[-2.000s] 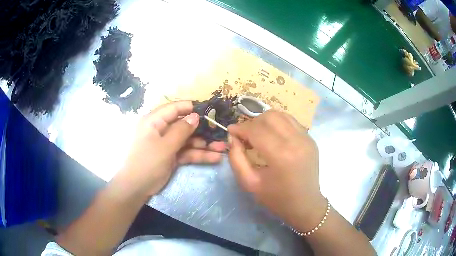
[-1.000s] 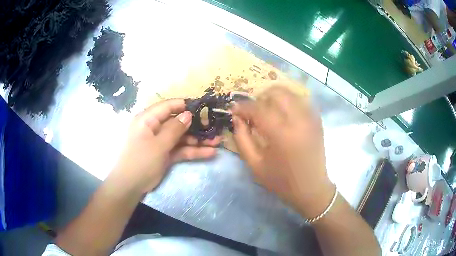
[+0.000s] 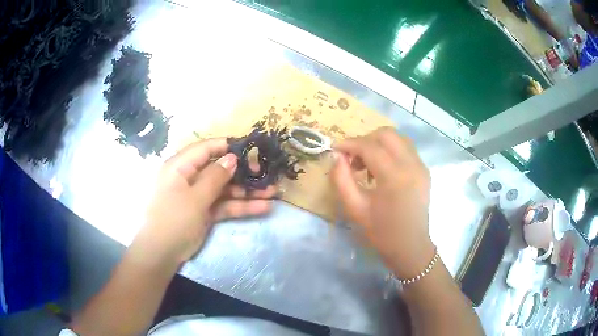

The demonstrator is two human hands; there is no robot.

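My left hand [image 3: 190,197] holds a black frilly piece [image 3: 242,177] between thumb and fingers, above the mat. Its ragged edges stick out and its middle has an oval opening with a pale spot. My right hand [image 3: 388,193] is to the right, with thumb and forefinger close together at the right end of a pale oval glue spoon [image 3: 308,140]. The fingers hide whether they grip the spoon's handle or the thin stick. The spoon is over the spotted cardboard mat [image 3: 357,115].
A black heap [image 3: 52,72] and a separate frilly piece [image 3: 134,98] lie at left. A green belt [image 3: 367,39] runs beyond the bench. A smartphone [image 3: 484,252], white containers [image 3: 501,189] and a mug [image 3: 539,226] are at right. Another person's arm [image 3: 544,16] shows at top right.
My right hand has moved right, away from the black piece, to the spoon's end. The thin stick that showed over the piece is no longer visible. My left hand keeps its hold.
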